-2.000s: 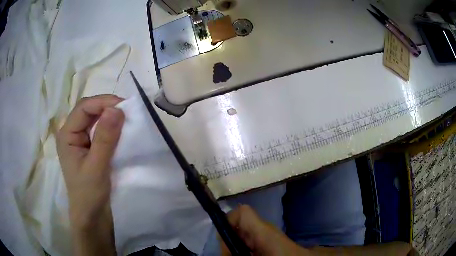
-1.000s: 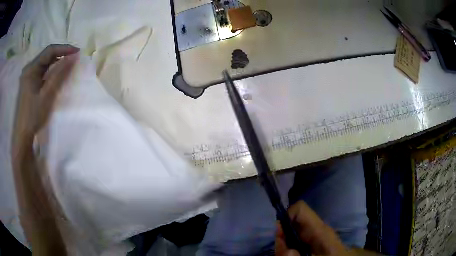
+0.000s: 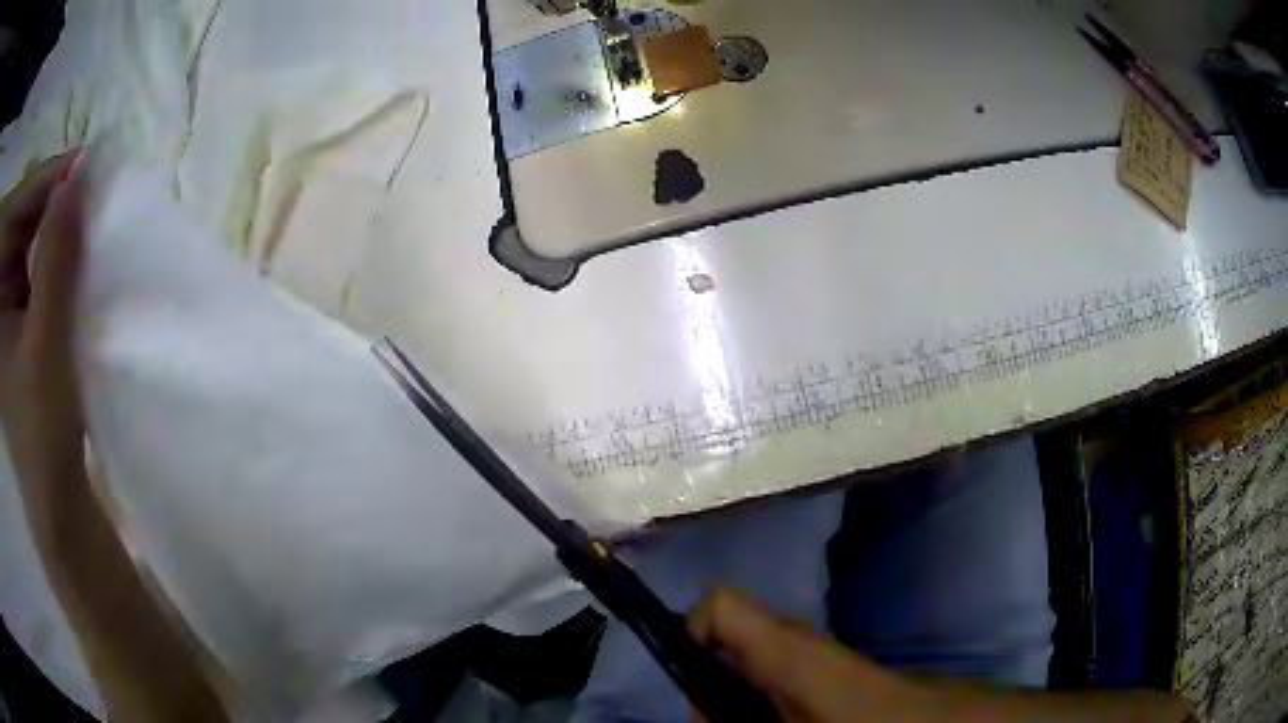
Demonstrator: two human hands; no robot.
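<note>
A white garment piece point(image 3: 304, 466) hangs from my left hand point(image 3: 50, 325) at the far left and spreads over the table's front edge and my lap. My left hand grips its upper corner and is partly cut off by the picture's edge. My right hand point(image 3: 770, 664) at the bottom centre holds the black fabric shears point(image 3: 565, 537) by the handles. The blades point up and left, nearly together, with their tips over the white piece's upper right edge. I cannot tell if they touch the cloth.
The sewing machine bed point(image 3: 819, 113) has a metal slide plate point(image 3: 555, 92) and orange-brown block point(image 3: 682, 61). Pink-handled snips point(image 3: 1170, 106) lie over a tan tag point(image 3: 1154, 163), beside a black smartphone point(image 3: 1257, 120). A printed ruler point(image 3: 904, 374) runs along the front. More white cloth point(image 3: 318, 170) lies at upper left.
My left hand has moved far left, drawing the white piece out with it. The shears first swung right off the cloth, then came back left over its edge.
</note>
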